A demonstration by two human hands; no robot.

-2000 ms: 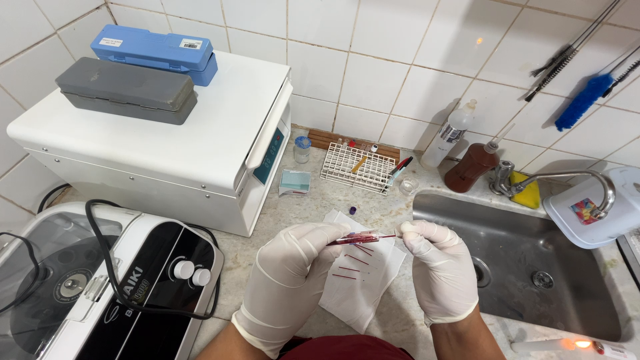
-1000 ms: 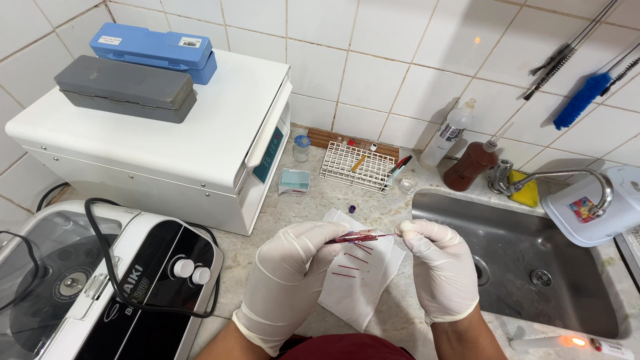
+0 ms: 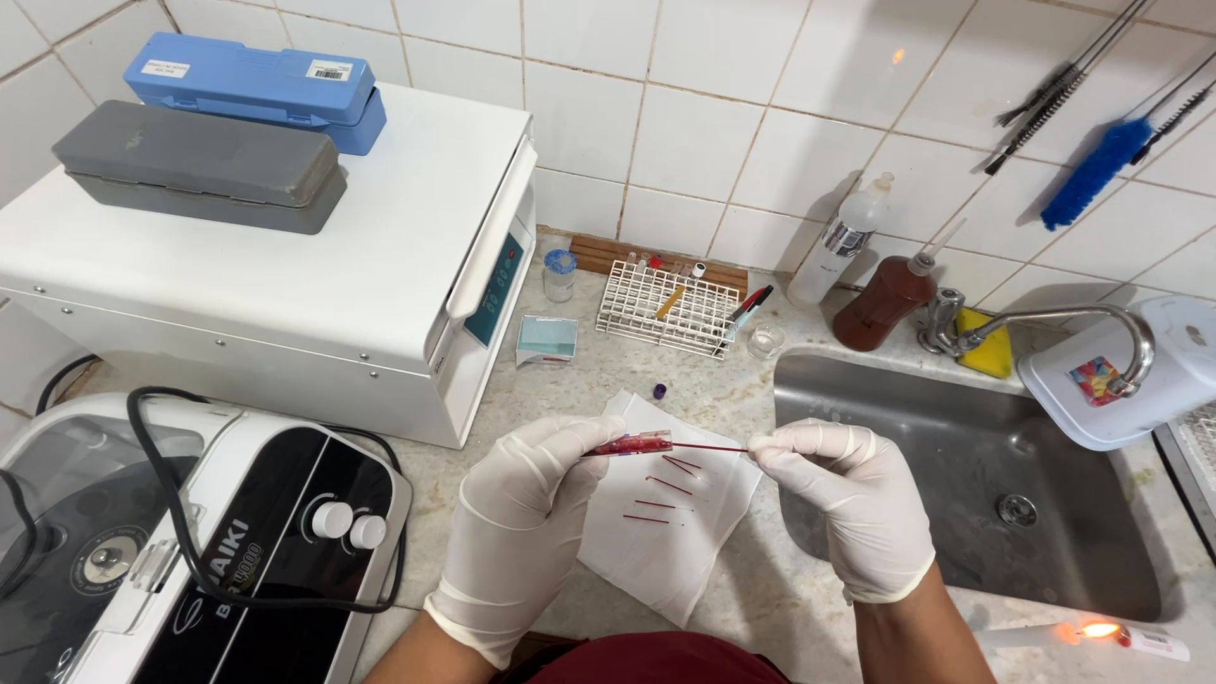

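Note:
My gloved left hand (image 3: 532,513) grips a blood sample tube (image 3: 638,444) lying nearly level, its open end pointing right. Between the fingertips of my gloved right hand (image 3: 845,494) is the end of a thin capillary tube (image 3: 711,447), dark red along its length, whose other end meets the tube's mouth. Below them a white paper towel (image 3: 655,560) lies on the marble counter, with several red-filled capillary tubes (image 3: 655,504) on it. A small purple cap (image 3: 659,390) rests just above the paper.
Behind stand a white wire test tube rack (image 3: 665,309), a box of glass slides (image 3: 547,337) and a lidded jar (image 3: 560,275). Left are a centrifuge (image 3: 285,532) and a white machine (image 3: 285,285); right, a steel sink (image 3: 950,475). A candle flame (image 3: 1099,630) burns at lower right.
The capillary tube between my hands shows dark red along more of its visible length than before. Both hands keep nearly the same place and grip.

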